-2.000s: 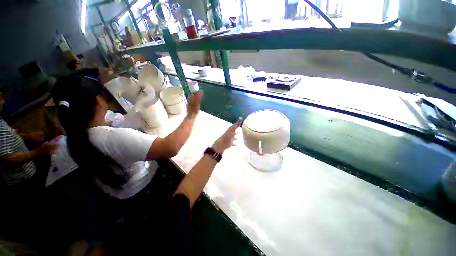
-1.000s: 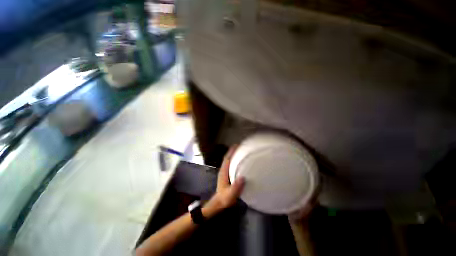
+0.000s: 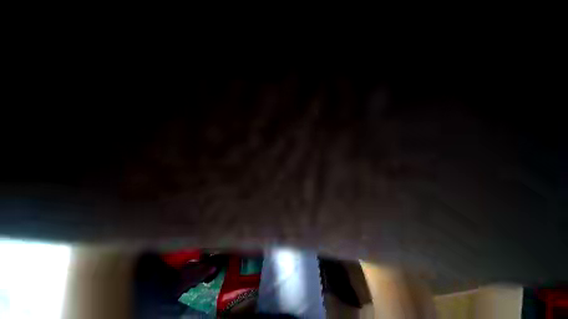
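A large dark, blurred surface (image 3: 280, 168), possibly the machine cover, fills most of the view close to the camera. Its lower edge runs across the frame near the bottom. Two blurred tan shapes stand below this edge, at the lower left and right of centre; they may be my forearms, but this is unclear. No hand can be made out. The round white housing is not visible.
At the bottom are a bright white surface (image 3: 31, 280) on the left, a red stool-like object (image 3: 238, 290), green floor (image 3: 202, 294), a shiny grey strip (image 3: 290, 283), a pale box-like shape (image 3: 492, 303) and a red object (image 3: 556, 303) at the right.
The view has moved from the bench to the machine, then close against a dark surface. The round housing that both hands held one second ago, and the hands, are out of sight.
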